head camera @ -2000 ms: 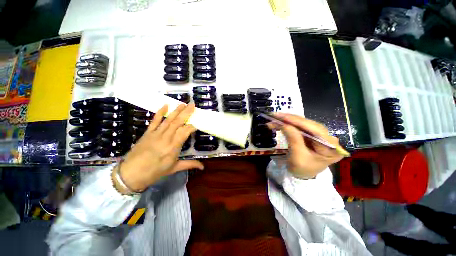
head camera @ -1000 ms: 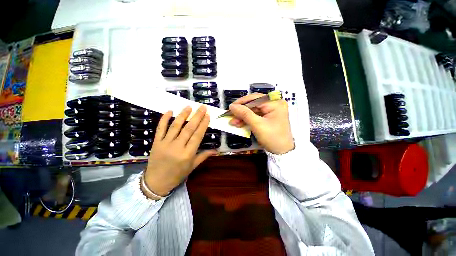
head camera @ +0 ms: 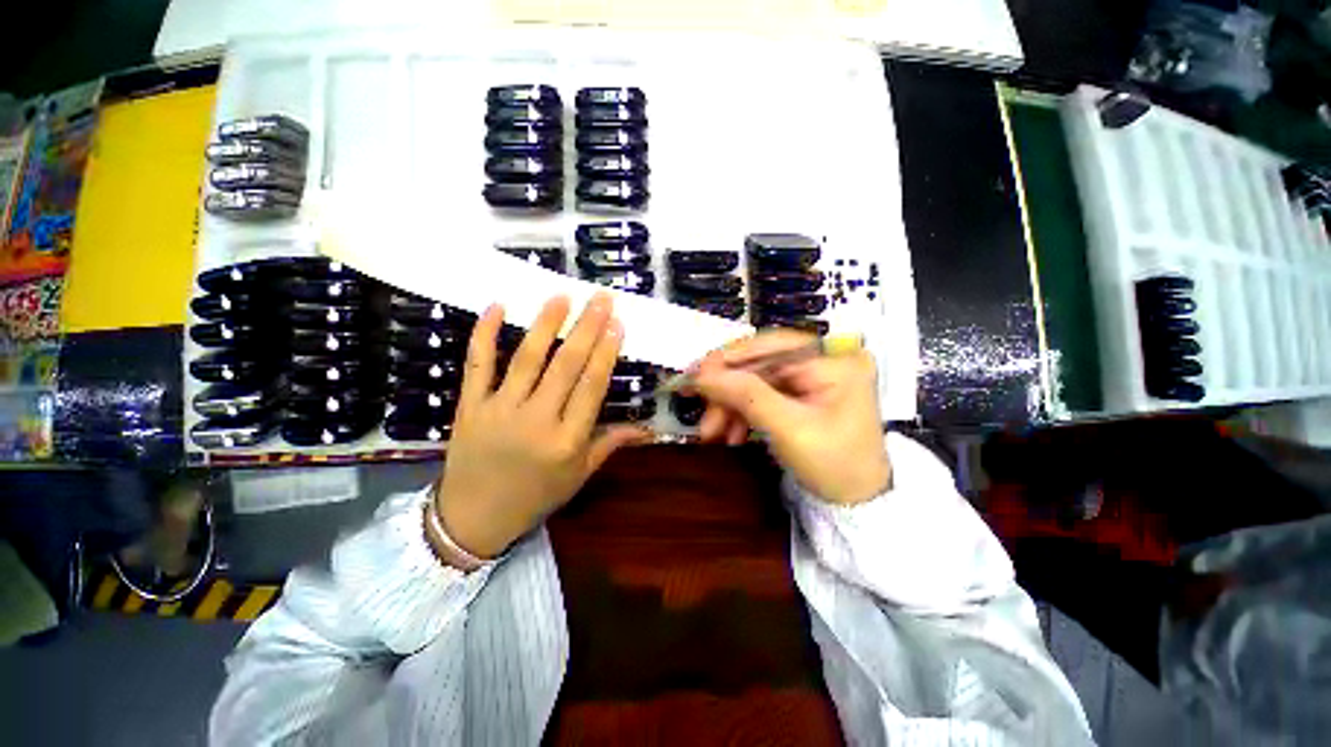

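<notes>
My left hand lies palm down with fingers spread, its fingertips on the white strip that runs slantwise across the housing columns. My right hand holds tweezers like a pen. The tweezers' tip points down left, at the strip's lower edge over the black housings; whether it touches or grips anything cannot be told. More glossy black housings stand in columns in the white tray. Part of the columns is hidden under the strip and hands.
Tiny black parts lie on the tray's right side. Grey shiny housings are at its upper left. A second white tray with a black stack is at right. A dark shape covers the lower right. A clear bag lies beyond.
My right hand has moved left from the tray's right part, with the tweezers now at the strip's lower edge. My left hand has shifted slightly right. A dark shape now covers the red stool.
</notes>
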